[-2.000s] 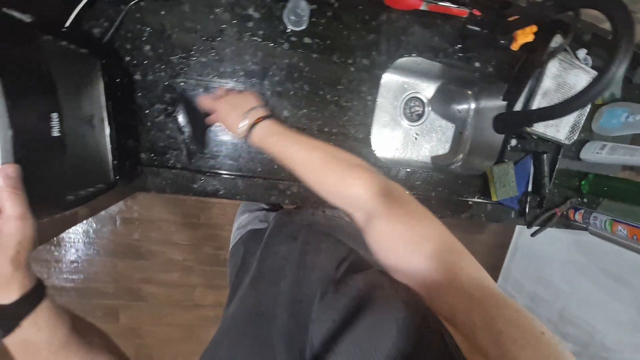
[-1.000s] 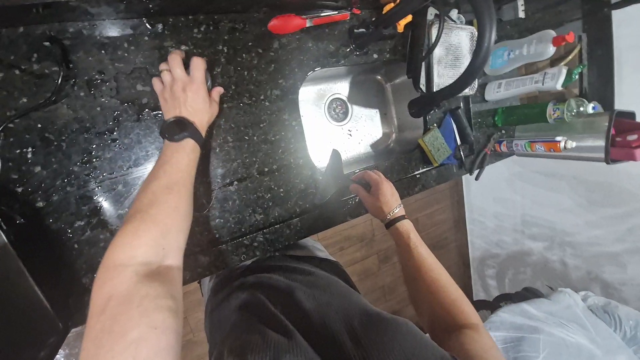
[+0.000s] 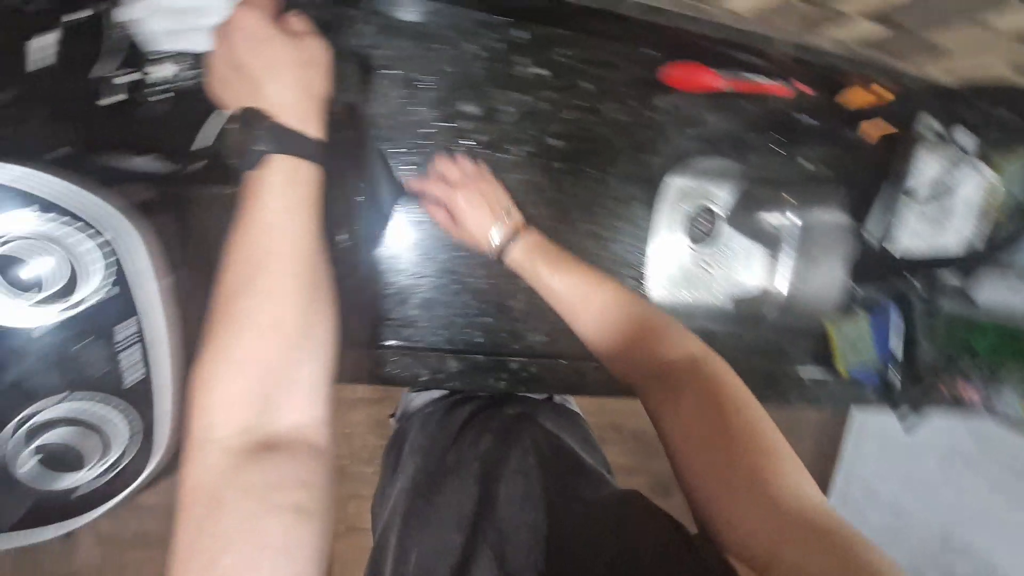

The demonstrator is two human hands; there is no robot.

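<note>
My left hand [image 3: 272,64], with a black watch on the wrist, is at the upper left beside a white, cloth-like thing [image 3: 176,24]; blur hides whether its fingers hold it. My right hand [image 3: 464,196], with a bracelet on the wrist, is over the wet black granite countertop [image 3: 512,320] with fingers apart and nothing seen in it. A dark, blurred thing stands just left of its fingertips. To the right of that hand is the stainless steel sink [image 3: 688,272].
A stove [image 3: 152,320] with round burners is at the far left. Red tongs or a similar utensil [image 3: 696,78] lie behind the sink. A yellow and blue sponge [image 3: 856,344] lies right of the sink, near a white rack-like thing [image 3: 936,200] and bottles.
My right hand has moved from the counter's front edge by the sink to the counter's middle. My left hand has gone from the bare counter to the white thing. The view has swung left.
</note>
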